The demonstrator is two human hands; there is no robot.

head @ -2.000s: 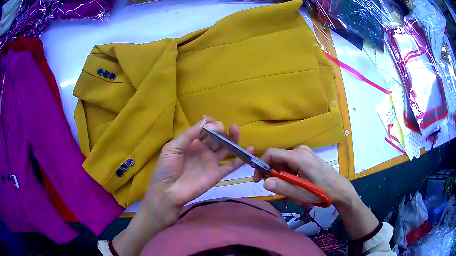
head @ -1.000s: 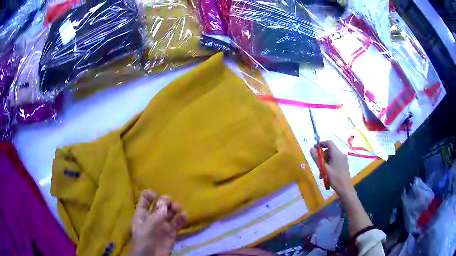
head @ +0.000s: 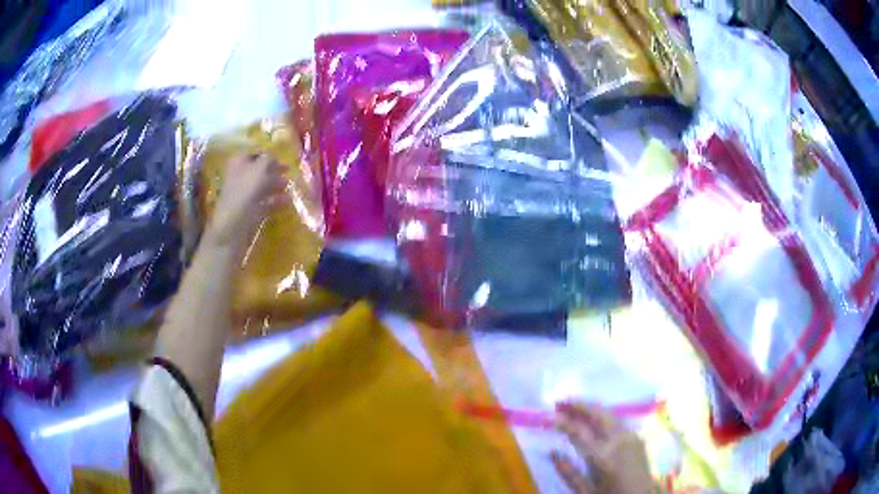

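The mustard jacket (head: 328, 415) lies on the table at the bottom centre, partly cut off by the frame's edge. My left hand (head: 253, 188) reaches past it to a mustard packet in shiny film (head: 279, 260). Its fingers look curled on the packet; blur hides whether they hold the film. My right hand (head: 602, 449) is low at the right, fingers apart, beside a pink ribbon (head: 516, 417) on the table, and looks empty. The scissors are not visible.
A black bagged packet (head: 106, 232) lies left, a magenta one (head: 357, 125) at the centre and a dark teal one (head: 540, 260) right of it. Flat bags with red edging (head: 771, 289) lie at right. Another mustard packet (head: 617, 48) is at the back.
The view has shifted toward the far packets. My left hand has moved from the jacket out to the bagged mustard packet. My right hand no longer shows the scissors.
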